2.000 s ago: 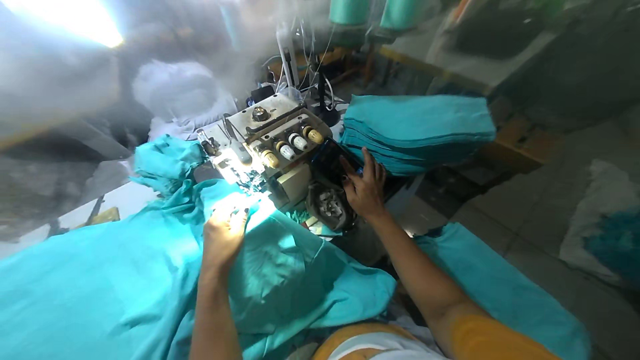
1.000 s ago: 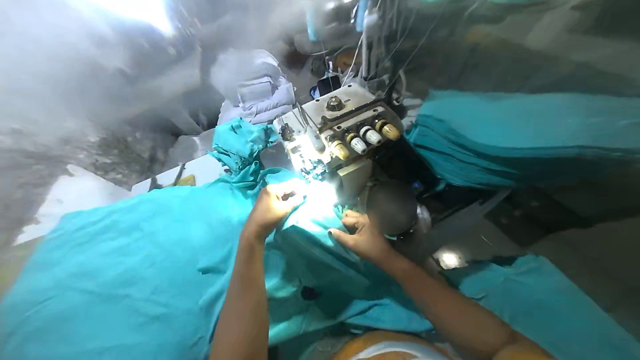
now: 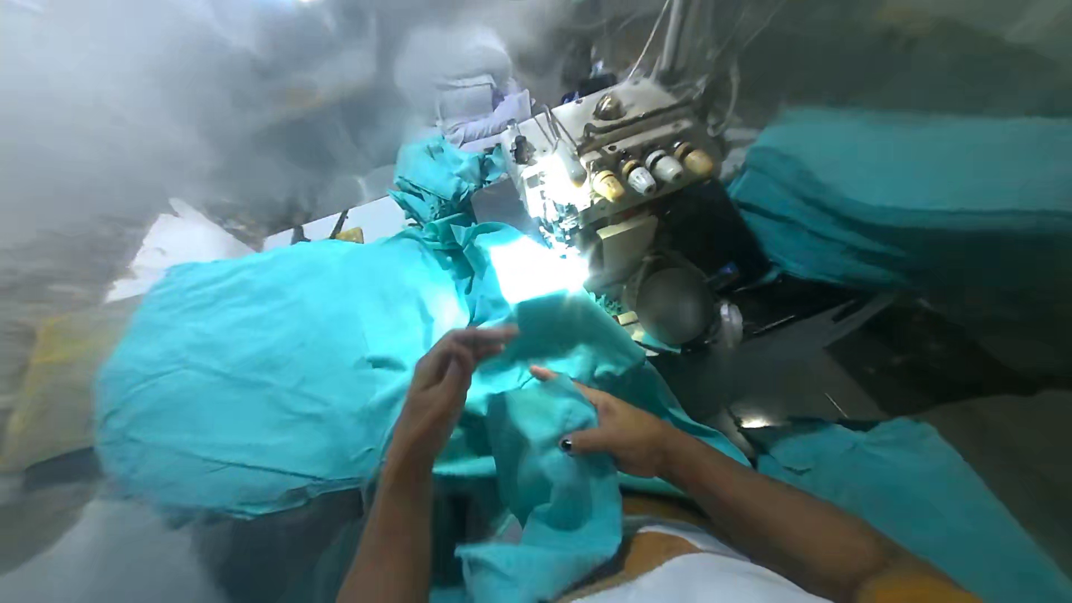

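Note:
Turquoise fabric [image 3: 285, 360] spreads from the lit needle area of an overlock sewing machine [image 3: 636, 126] down to my lap. My left hand [image 3: 448, 373] is over the cloth below the machine, its fingers slightly blurred; whether it pinches any cloth cannot be told. To its right, my right hand [image 3: 615, 427] grips a fold of the fabric, with the thumb on top and the near end of the cloth hanging towards my lap. Bright lamp light washes out the cloth by the presser foot, so that spot is hidden in glare.
A stack of turquoise cloth pieces [image 3: 904, 184] lies right of the machine. Another turquoise piece [image 3: 913, 502] is at the lower right. A bunched turquoise cloth [image 3: 440, 180] and pale folded cloths [image 3: 481, 109] lie behind. A round dark object [image 3: 674, 306] sits beside the machine's front.
My right hand was by the dark area next to the stack, then came to the cloth at the machine. Both hands have since moved back from the needle area towards my body.

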